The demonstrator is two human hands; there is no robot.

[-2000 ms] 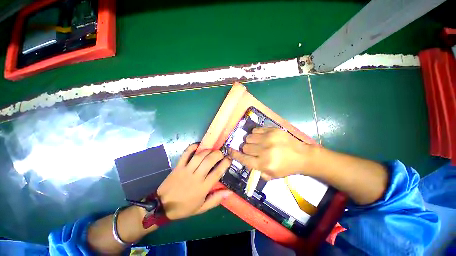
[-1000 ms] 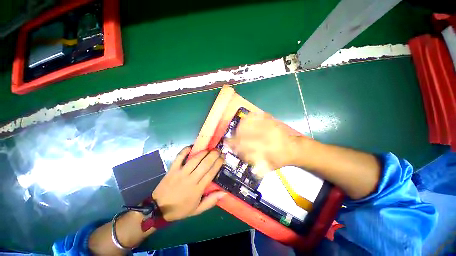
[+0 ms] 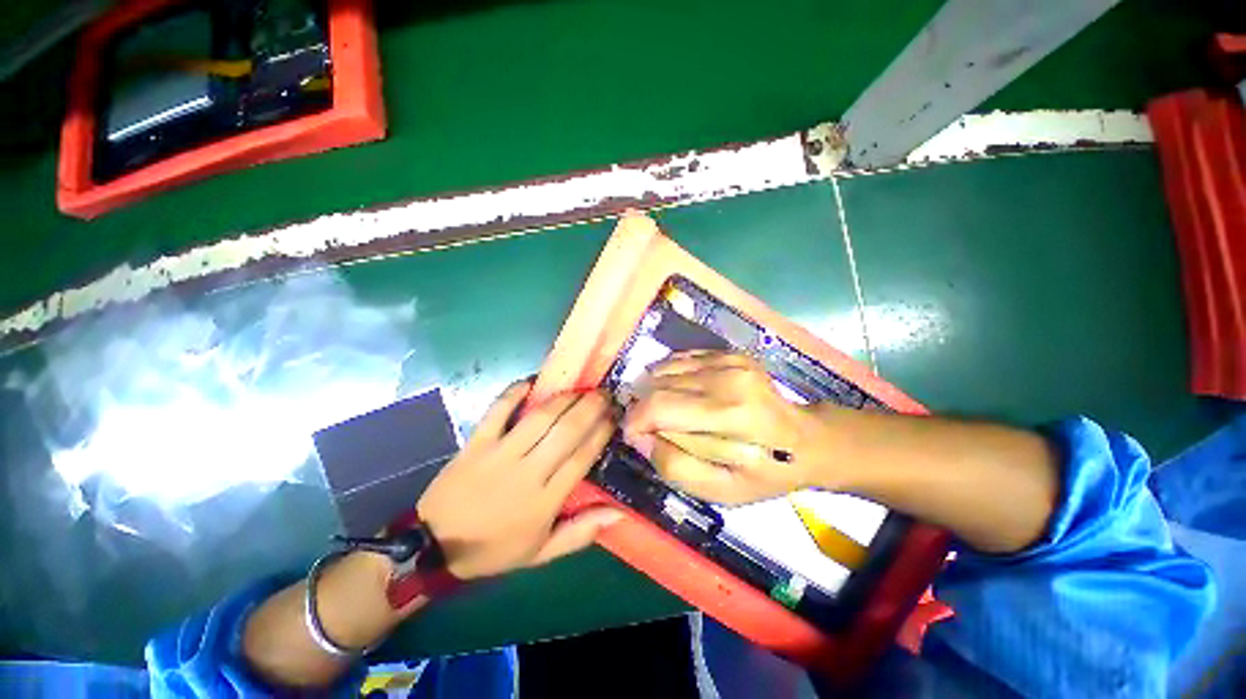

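Observation:
An open-backed tablet [image 3: 739, 546] lies tilted inside a red-orange foam tray [image 3: 683, 583] in front of me. My left hand [image 3: 526, 478] holds the tray's left side, fingers over the frame and thumb along its lower edge. My right hand [image 3: 711, 423] is over the circuit board, its fingertips bunched beside my left fingertips. A slim pale tool [image 3: 745, 449] with a dark end lies tucked in my right hand. What the right fingertips touch is hidden. A matte dark patch [image 3: 687, 332] shows on the board above my right hand. An orange flat cable [image 3: 828, 530] crosses the white area.
Dark adhesive sheet stock [image 3: 390, 448] lies left of the tray. Shiny crumpled plastic film [image 3: 205, 396] is further left. A chipped white rail [image 3: 519, 195] with a grey post [image 3: 957, 82] runs behind. Another tablet tray [image 3: 358, 96] is at upper left; red trays [image 3: 1209, 246] are far right.
My right hand has shifted and its fingers have drawn together; the tool that stuck out below it now lies along the palm. The dark patch is now uncovered. My left hand stays on the tray.

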